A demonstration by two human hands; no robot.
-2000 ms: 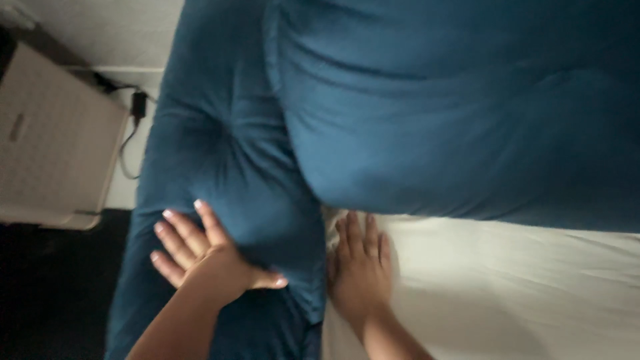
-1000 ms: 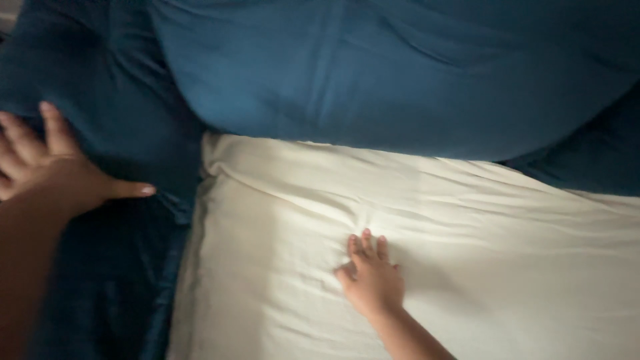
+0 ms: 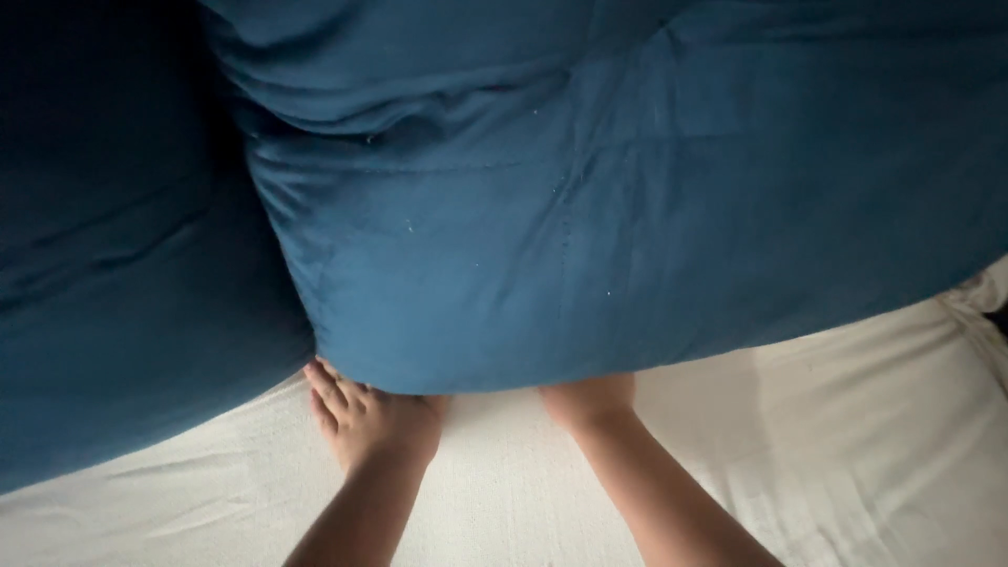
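A large blue fabric cushion (image 3: 504, 236) lies across the upper part of the view, creased near its left end. Its lower edge rests over a cream fabric cover (image 3: 504, 480). My left hand (image 3: 370, 417) is on the cover at the cushion's lower left corner, some fingertips showing, the thumb side hidden by the edge. My right hand (image 3: 591, 398) reaches beneath the same edge, so its fingers are hidden and its hold cannot be seen.
A second, darker blue cushion (image 3: 118, 276) meets the first at the left. At the far right, the cream cover is bunched (image 3: 976, 295) beside a small dark area.
The view has shifted widely along the blue cushions. My left hand has left the blue surface at the left for the cream cover; my right hand, earlier in full view, is now partly under the cushion.
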